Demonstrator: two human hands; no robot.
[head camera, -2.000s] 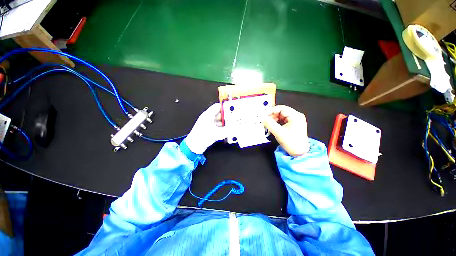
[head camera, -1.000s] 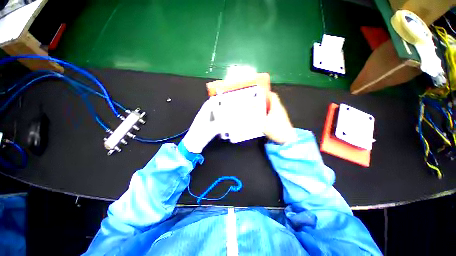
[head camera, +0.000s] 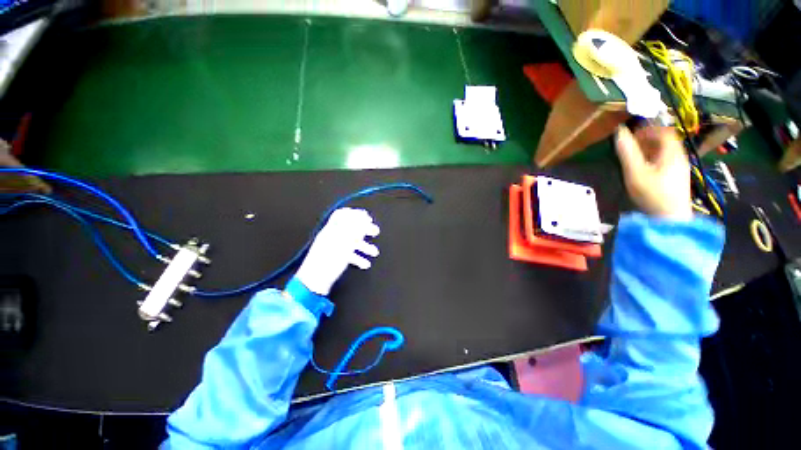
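A stack of orange-red pads and a white-faced square unit with dark corner holes sits on the black mat, right of centre. My gloved left hand rests palm down near the mat's middle, empty, fingers apart, beside a blue tube. My bare right hand is beyond the stack at the right, just below a white strip hanging from the tape roll; its fingertips are partly hidden, and whether it holds anything is unclear. Another square unit with a white card lies on the green surface.
A silver manifold with blue tubes lies at left. A coiled blue cord is near my body. A pale yellow tape roll sits on the right stand above a wooden bracket. Yellow cables are at the far right.
The unit and pad from my hands are no longer there; the right stack now shows two pads. My right hand has moved far right, my left has let go. The view has turned right.
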